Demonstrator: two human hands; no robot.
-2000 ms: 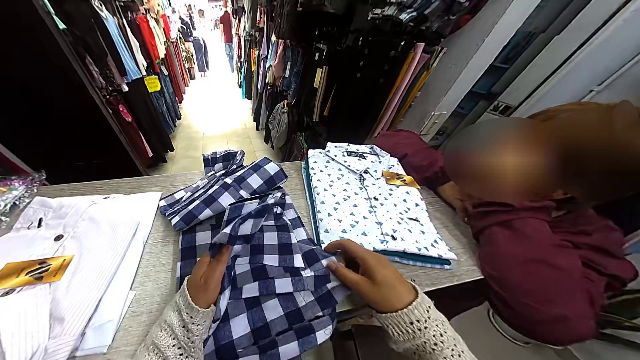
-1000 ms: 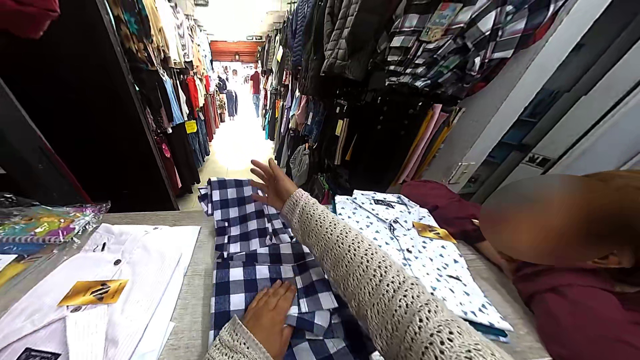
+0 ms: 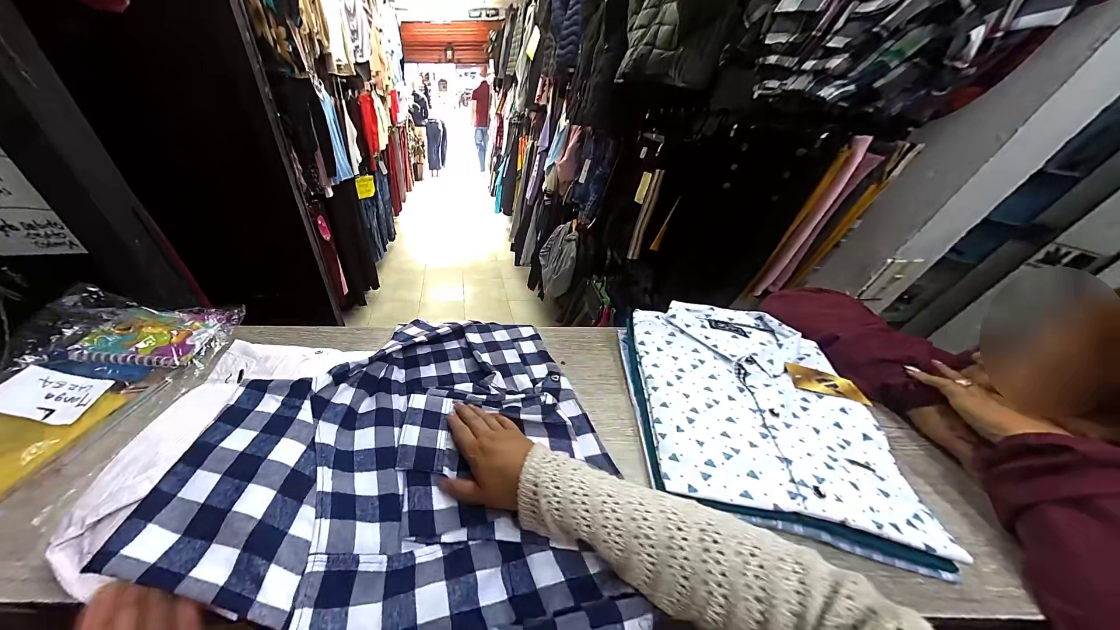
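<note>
A navy and white checked shirt [image 3: 359, 472] lies spread over the grey wooden counter, collar towards the far edge. My right hand [image 3: 486, 457] rests on its chest pocket area, palm down, gripping nothing. At the bottom left, my left hand [image 3: 138, 607] is blurred and partly cut off by the frame, beside the lower edge of the shirt's sleeve; whether it holds the cloth cannot be told. A pale shirt [image 3: 166, 437] lies partly beneath the checked one. To the right is a stack of folded shirts, topped by a white patterned shirt [image 3: 744, 420] with a gold tag [image 3: 827, 383].
A person in a maroon top [image 3: 1059, 507] leans on the counter's right side. Clear plastic packages [image 3: 96, 359] with a paper bearing writing lie at the left. Beyond the counter [image 3: 586, 359], racks of hanging clothes flank a tiled aisle [image 3: 442, 289].
The checked shirt, bunched two seconds ago, is spread out and now partly covers the pale shirt. My right hand has come back from the collar end to the chest area; my left has moved to the lower left.
</note>
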